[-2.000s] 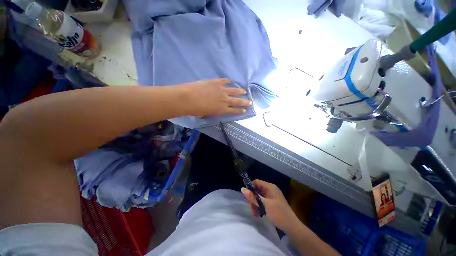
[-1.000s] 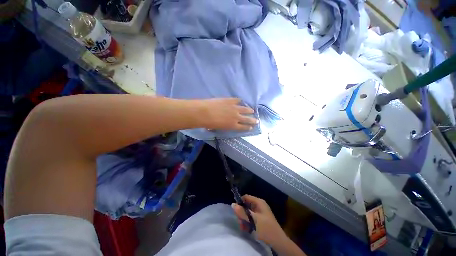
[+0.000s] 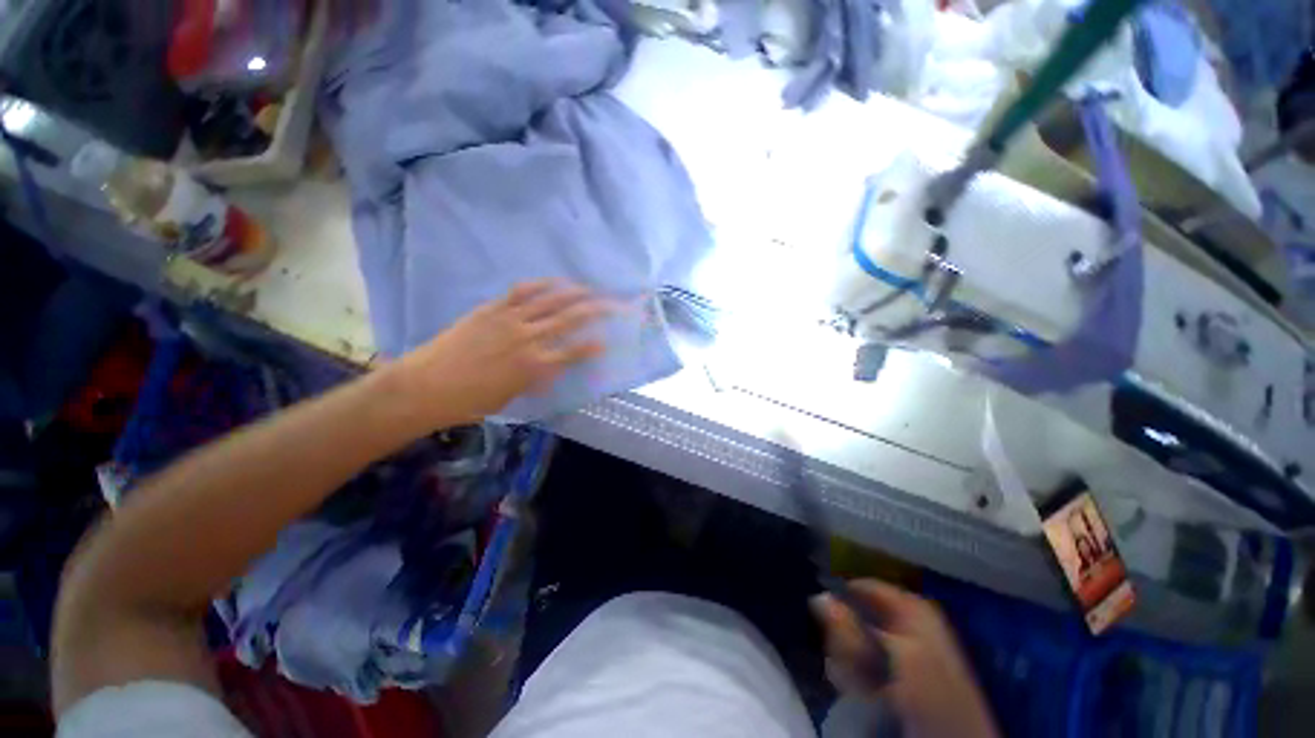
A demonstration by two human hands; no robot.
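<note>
A blue-grey garment piece (image 3: 505,216) lies on the white sewing machine table, with its lower edge near the table's front edge. A small striped opening (image 3: 688,313) shows at its right side. My left hand (image 3: 537,346) rests over the lower part of the cloth, fingers spread and pointing right. My right hand (image 3: 897,646) is blurred, in front of the table edge, closed around the handles of the fabric shears (image 3: 811,505). The blades point up towards the table edge and are apart from the cloth.
The sewing machine head (image 3: 923,231) stands right, with a lavender strip (image 3: 1103,303) and green rod (image 3: 1060,72). A bottle (image 3: 180,214) and tray (image 3: 296,123) are left. A picture card (image 3: 1089,559) is at the right edge. A blue basket (image 3: 498,555) holds garments below.
The shears have moved right, away from the cloth edge, with my right hand. My left hand has shifted left and its fingers have spread on the cloth. The camera view has also shifted.
</note>
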